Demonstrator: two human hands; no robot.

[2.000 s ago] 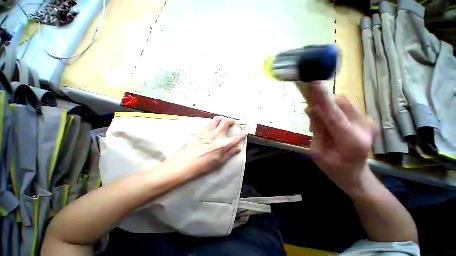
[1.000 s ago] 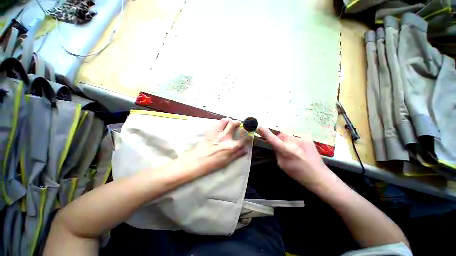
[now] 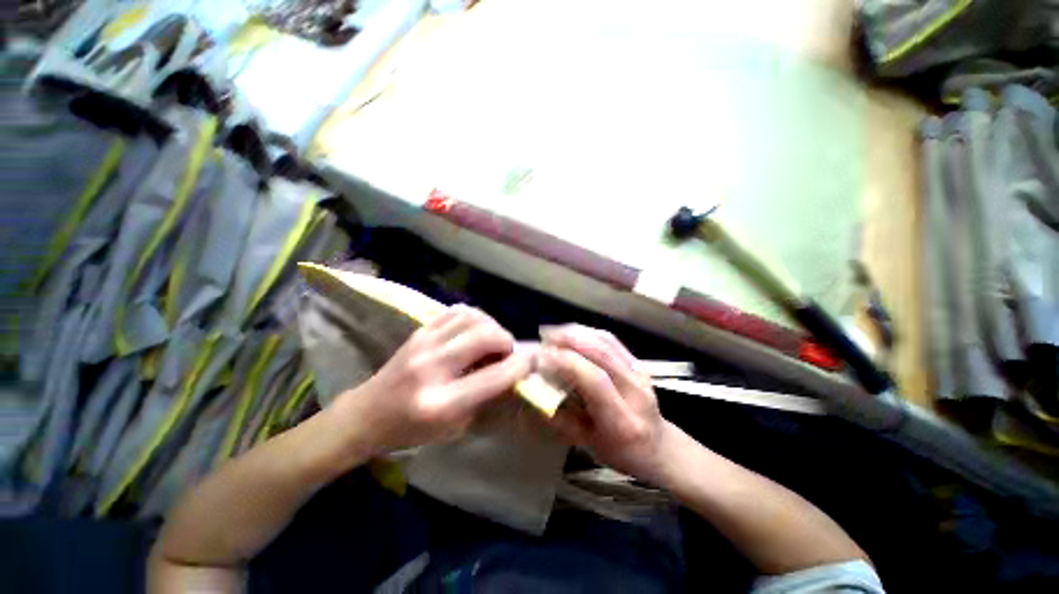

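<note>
A beige tote bag (image 3: 499,470) hangs over my lap, off the table edge. Yellow trim (image 3: 377,287) runs along its upper left edge. My left hand (image 3: 447,377) grips the bag's top edge. My right hand (image 3: 606,400) pinches the corner just beside it, with the fingertips of both hands close together. A short yellow trim end (image 3: 538,398) shows between them. The fingers hide part of the corner. The hammer (image 3: 755,275) lies on the table at the right, its dark head pointing up and left.
A pale worktable (image 3: 650,151) has a red strip (image 3: 534,241) along its edge. A pile of grey bags with yellow lines (image 3: 174,267) stands at the left. More grey bag parts (image 3: 987,244) lie at the right. A thin dark tool (image 3: 873,304) lies beyond the hammer.
The hammer has left my right hand and lies on the table. The bag has moved off the table edge toward my lap, and both hands now hold its corner. The view has shifted left.
</note>
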